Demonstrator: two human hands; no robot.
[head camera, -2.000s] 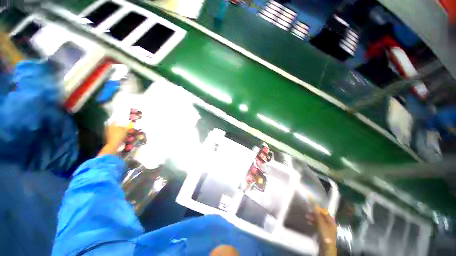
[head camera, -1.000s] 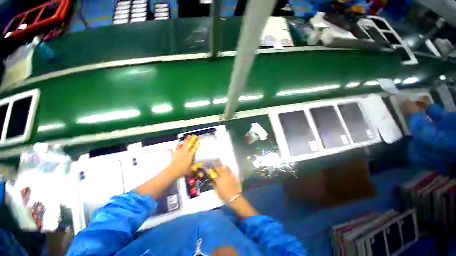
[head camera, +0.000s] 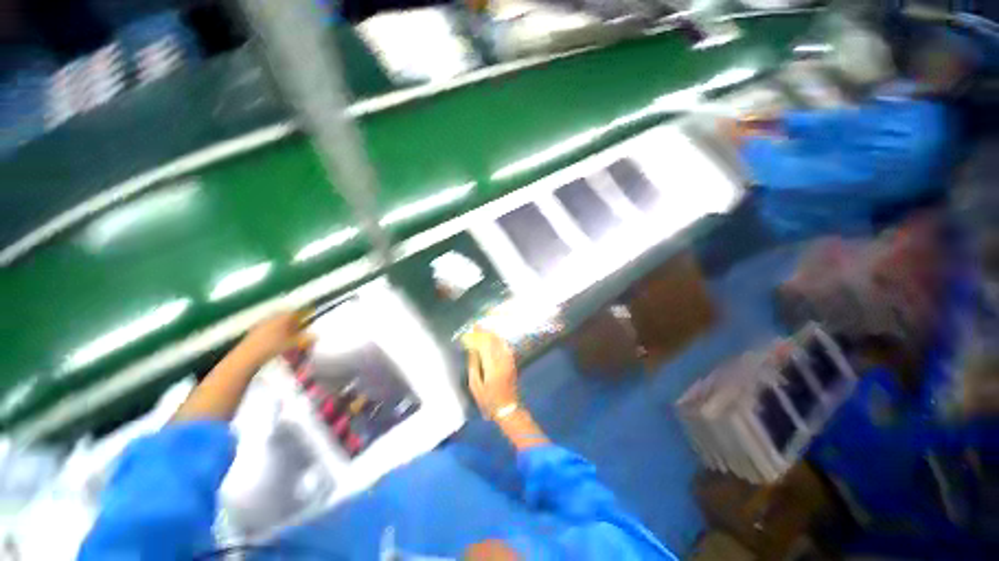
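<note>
The view is blurred. The white foam tray (head camera: 433, 384) lies at the lower left on the dark green bench. A dark grey tablet (head camera: 383, 384) lies in its right slot. A film strip with red and black printing (head camera: 329, 411) lies along the tablet's left side. My left hand (head camera: 263, 342), with yellow on the fingertips, is at the strip's upper end; its grip is unclear. My right hand (head camera: 493, 378) is just right of the tray, fingertips at shiny clear film scraps (head camera: 531, 323). Whether it holds anything cannot be told.
A second white tray (head camera: 685, 181) with three tablets is farther right. Behind runs the green conveyor (head camera: 416, 159), crossed by a metal post (head camera: 340, 153). A person in a blue sleeve (head camera: 844, 153) is at right. Below are brown cartons (head camera: 674, 312) and stacked trays (head camera: 718, 422).
The view has swung right. My right hand has left the tablet and moved right to the scraps beside the tray. My left hand stays at the tablet's upper left.
</note>
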